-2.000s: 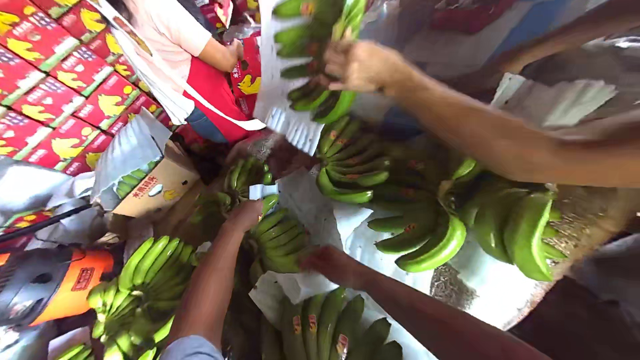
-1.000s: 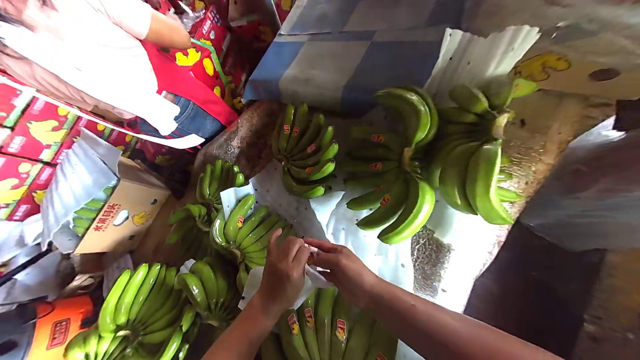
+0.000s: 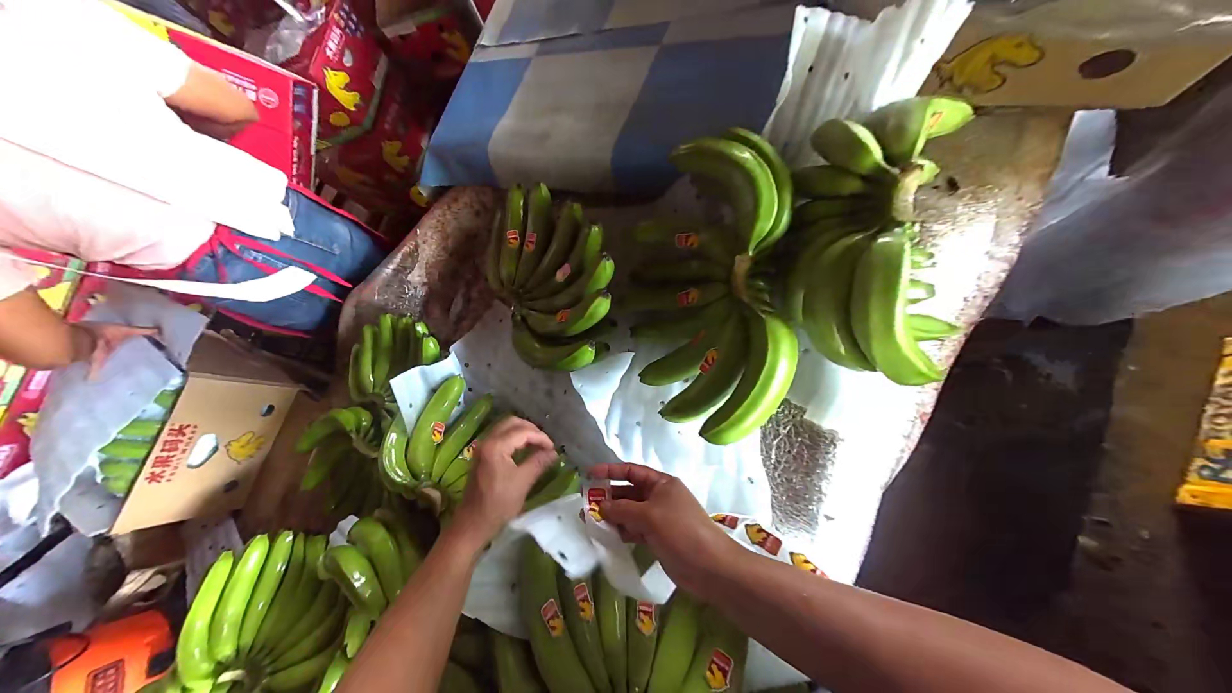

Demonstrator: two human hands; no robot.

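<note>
My left hand [image 3: 505,472] is over a hand of green bananas [image 3: 423,448] at centre left, its fingertips touching or just above the fruit; whether it holds a sticker cannot be told. My right hand [image 3: 650,510] pinches a strip of stickers [image 3: 596,502], whose white backing paper [image 3: 568,539] hangs below. Under it lies a stickered bunch of green bananas [image 3: 616,626]. Farther back are a smaller stickered bunch [image 3: 549,279], a large stickered bunch [image 3: 731,289] and another bunch [image 3: 881,250] at its right.
The bananas lie on foam sheets [image 3: 674,462] over a worn table [image 3: 1001,192]. More bananas [image 3: 260,606] are at lower left, near an orange device [image 3: 115,654]. A person [image 3: 125,144] stands at upper left by an open banana carton [image 3: 207,443] and red cartons [image 3: 346,77]. Blue-and-white checked material [image 3: 616,96] is at the back.
My hands were together a second ago and are now apart, the left over the bananas. The other person's arm and the bunch held up two seconds ago have left that spot. The view has shifted.
</note>
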